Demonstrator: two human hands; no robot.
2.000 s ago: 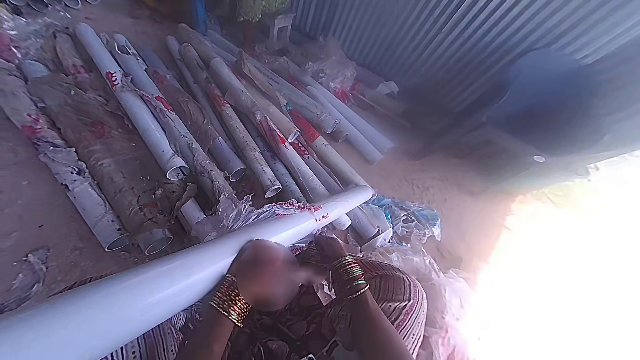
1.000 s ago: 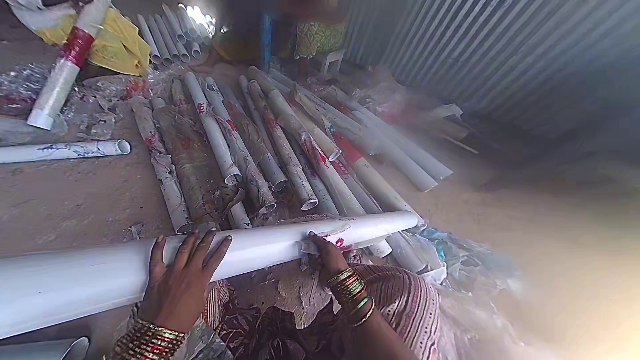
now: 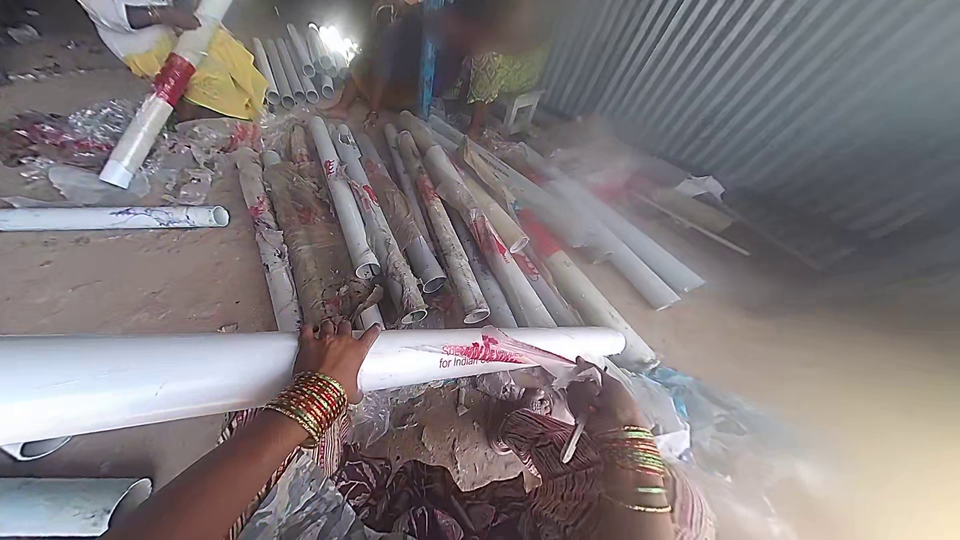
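Observation:
A long white plastic pipe [image 3: 187, 375] lies across the view from the left edge to right of centre. Clear plastic film with red print [image 3: 517, 351] lies over its right part. My left hand [image 3: 334, 356] rests on top of the pipe, fingers curled over its far side. Below the pipe's right part, my right hand [image 3: 592, 397] grips a pulled-up corner of the film, which stretches back to the pipe. A thin pale tool, perhaps a blade or its handle [image 3: 572, 442], sticks out below that hand.
Many film-wrapped pipes [image 3: 442, 225] lie side by side beyond. Another pipe [image 3: 112, 218] is at left, and a wide one [image 3: 67, 506] at lower left. A person [image 3: 172, 30] holds a pipe at upper left; another sits by a blue post [image 3: 427, 60]. A corrugated metal wall [image 3: 712, 97] stands right.
My left hand has moved along the pipe to the right since one second ago. My right hand has drawn film away from the pipe, toward the lower right.

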